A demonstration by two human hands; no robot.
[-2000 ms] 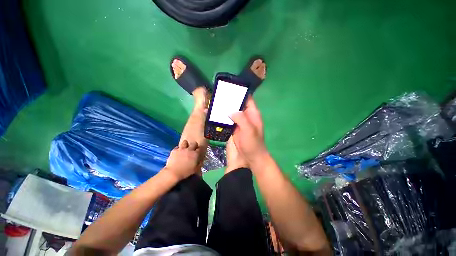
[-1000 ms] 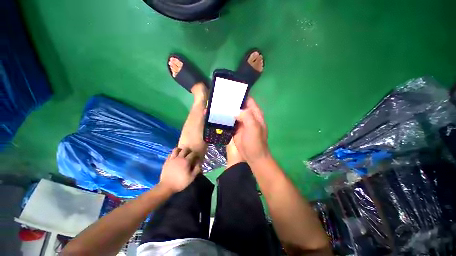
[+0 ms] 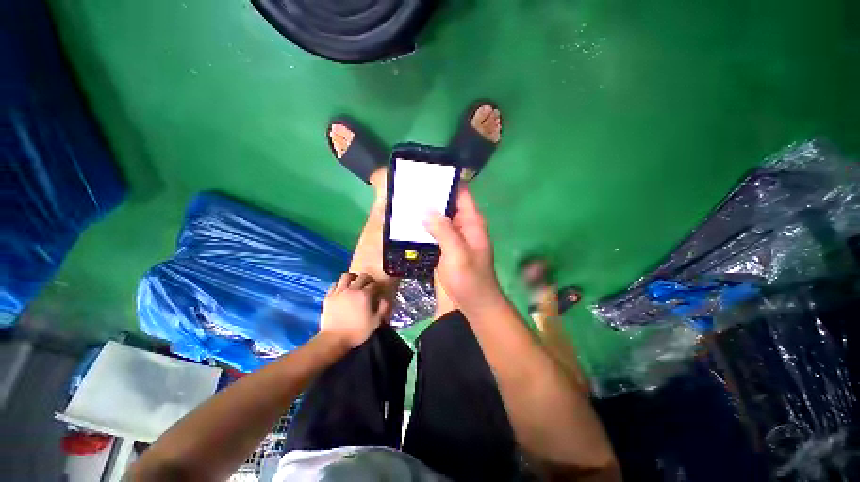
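Observation:
A black handheld data terminal (image 3: 411, 252) with a bright white screen is held upright between my lower legs. My right hand (image 3: 462, 247) is shut on its right side, with the thumb over the lower right of the screen. The screen content is washed out. My left hand (image 3: 355, 309) rests on my left leg near the knee, left of and below the terminal, not touching it. Its fingers are loosely bent and slightly apart, with nothing seen in them.
A blue sack (image 3: 250, 282) lies left on the green floor; more blue plastic (image 3: 52, 160) stands beyond it. A black ridged round stool (image 3: 349, 21) is ahead. A clear-covered dark garment (image 3: 731, 231) lies right with blue plastic (image 3: 693, 294). Another person's sandaled foot (image 3: 550, 299) is close right.
Another person's feet and lower leg have come into view on the right. My right hand still holds the terminal; the thumb has shifted over the screen. The view has shifted slightly.

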